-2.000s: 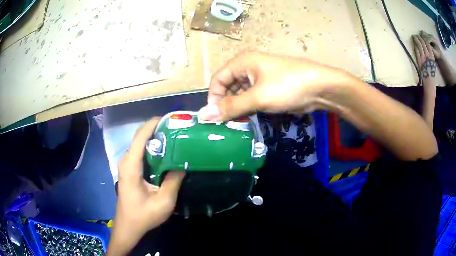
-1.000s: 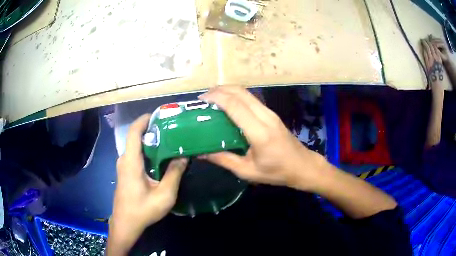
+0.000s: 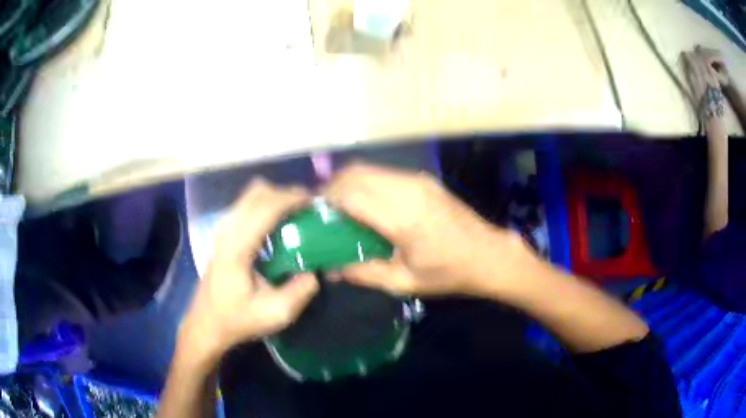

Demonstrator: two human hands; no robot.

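Observation:
A glossy green car-shaped housing [image 3: 327,238] is held in both hands below the bench edge, over the lap. Its dark open recess faces me, with a green rounded rim below it. My left hand [image 3: 245,282] grips its left side, thumb at the recess edge and fingers over the top. My right hand [image 3: 417,233] grips the right side the same way. The fingers cover most of the far end, so its lamp pieces are hidden. The picture is blurred.
The cardboard-covered bench [image 3: 491,90] runs across the top, with a blurred whitish dish [image 3: 380,18] on a brownish pad. Dark cables lie at right, near another person's hands [image 3: 707,82]. Green shells [image 3: 53,33] stand top left. A red frame [image 3: 609,220] and blue crates [image 3: 695,343] are below right.
The right hand has come down from the far end to grip the shell's right side. The shell has tilted, and both hands now cover its far end and the red lamps.

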